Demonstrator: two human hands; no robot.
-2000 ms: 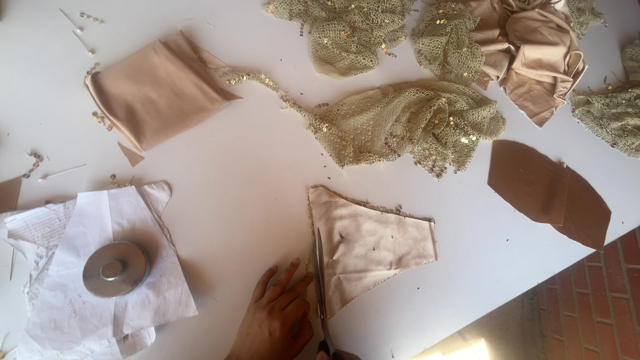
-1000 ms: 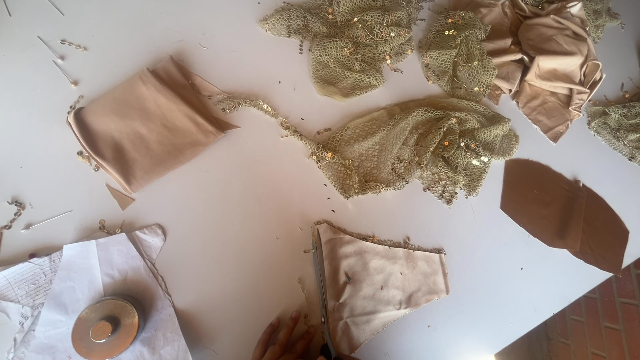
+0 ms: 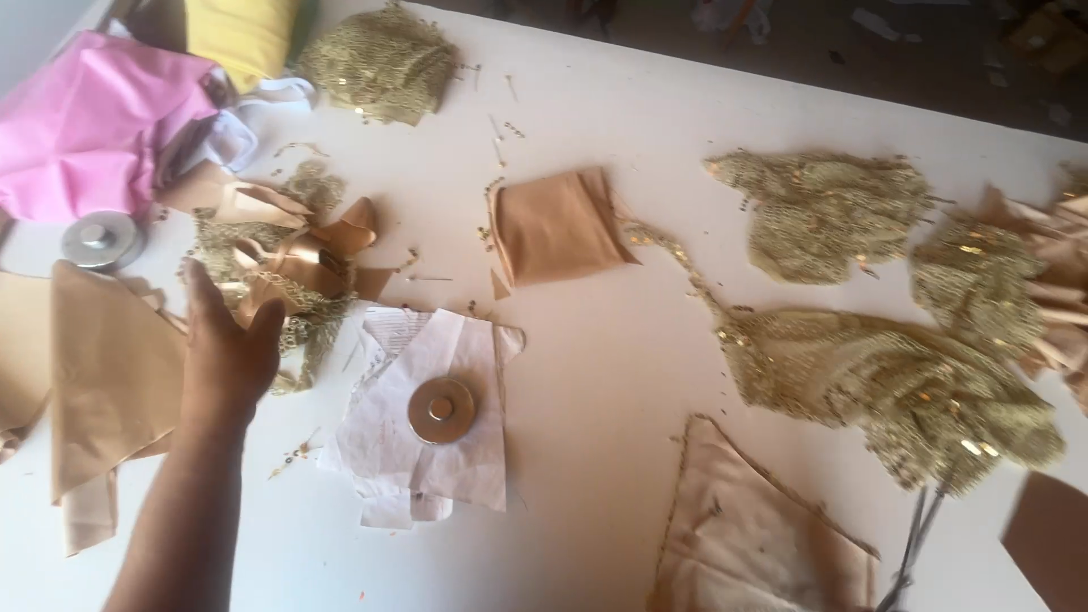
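Observation:
My left hand (image 3: 229,348) reaches in from the bottom left, thumb and fingers apart, over a pile of tan fabric scraps and gold sequined mesh (image 3: 293,268); whether it touches the pile is unclear. At the lower right, scissors (image 3: 916,544) point up toward a bunched gold sequined mesh (image 3: 884,374), their handles cut off by the frame edge. My right hand is out of view. Left of the scissors lies a beige fabric piece (image 3: 748,527) with a sequined mesh edge. A round metal weight (image 3: 441,410) rests on white paper pattern pieces (image 3: 374,459).
Folded tan fabric (image 3: 557,225) lies mid-table near loose pins (image 3: 497,140). Pink cloth (image 3: 93,127), yellow cloth (image 3: 242,38) and a second metal weight (image 3: 100,240) are at upper left. Tan cut pieces (image 3: 115,382) lie left of my forearm. More mesh (image 3: 833,212) sits upper right.
My left hand has left the beige piece and moved left to the scrap pile. The scissors have come away from that piece's left edge to its right. The view has swung left.

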